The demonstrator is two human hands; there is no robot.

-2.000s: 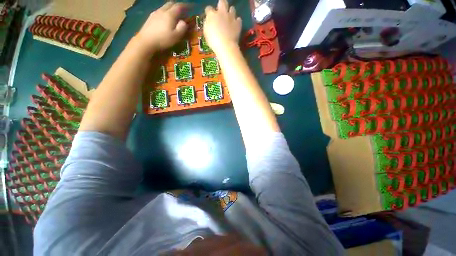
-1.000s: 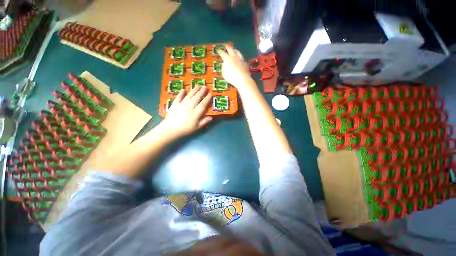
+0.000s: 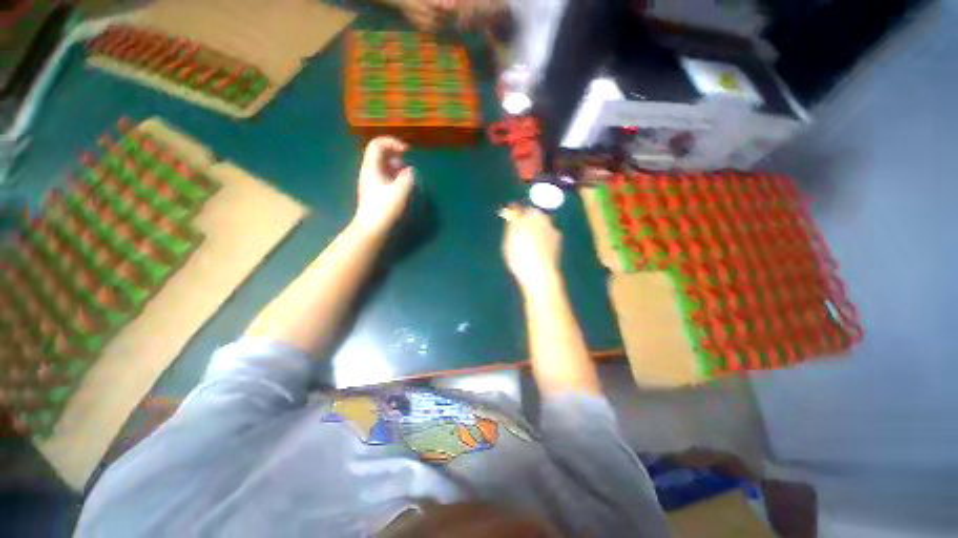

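Observation:
The orange-red fixture (image 3: 413, 130) lies at the far middle of the bench, its pockets filled with green boards. My left hand (image 3: 382, 184) is just in front of it, off the fixture, with fingers curled and thumb apart; a dark spot shows between them, too blurred to identify. My right hand (image 3: 532, 244) is over the bench just below the white round disc (image 3: 546, 195), fingers bunched. A tiny pale and reddish spot shows at its fingertips; I cannot tell whether it is held.
Cardboard sheets with rows of red-looped boards lie at left (image 3: 248, 233), far left (image 3: 284, 47) and right (image 3: 657, 326). A red bracket (image 3: 522, 145) lies by the white and black bench machine (image 3: 672, 116). Another person's hands (image 3: 446, 11) show at the top edge.
Both hands have come off the fixture; the right one has moved down towards me beside the disc. The fixture sits farther away than before. The camera view has shifted.

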